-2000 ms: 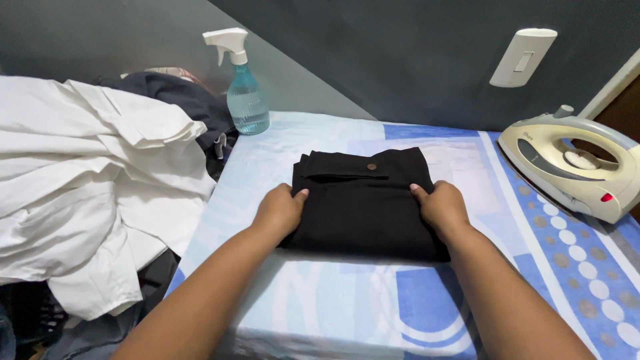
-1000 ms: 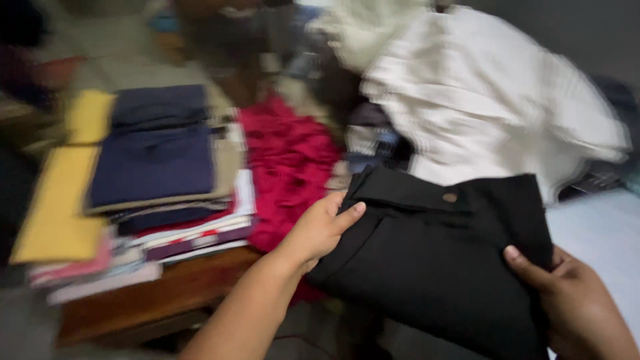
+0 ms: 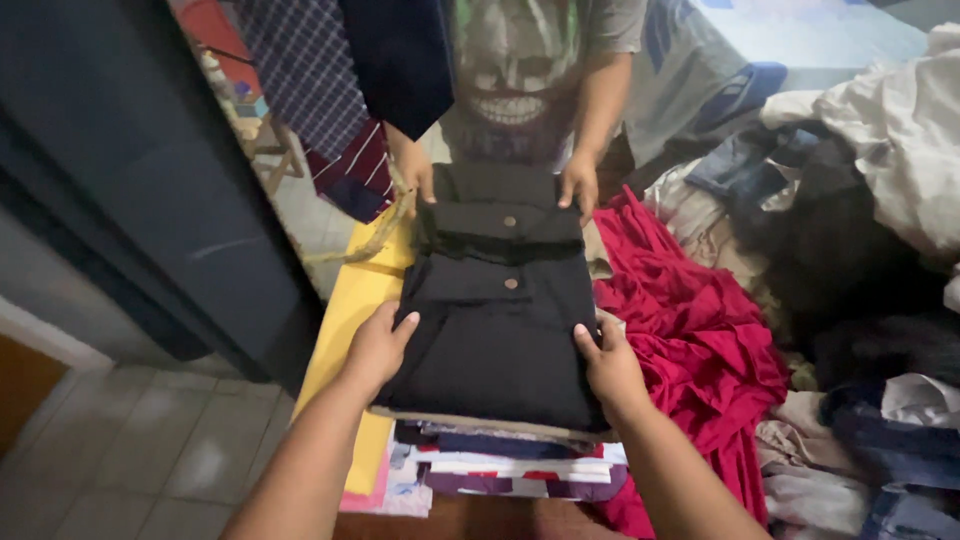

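Note:
Folded black trousers [image 3: 495, 352], with a button at the waistband, lie flat over a stack of folded clothes [image 3: 517, 465]. My left hand [image 3: 382, 341] grips their left edge, thumb on top. At the right edge is my right hand [image 3: 607, 360], its thumb also on the cloth and its other fingers partly hidden. Just beyond, a second black folded garment with a button [image 3: 495, 214] shows between two smaller hands, below a printed shirt [image 3: 517, 97]; whether this is a mirror reflection or another person, I cannot tell.
Yellow folded cloth [image 3: 337, 322] lies left of the stack, crumpled red fabric [image 3: 682, 322] on the right. Neckties [image 3: 315, 82] hang at the upper left beside a dark panel [image 3: 150, 150]. Piled clothes [image 3: 885, 300] fill the far right.
The black trousers, on the patterned cloth near the iron two seconds ago, were carried between both hands and are now over the clothes stack. The view has swung away from the iron.

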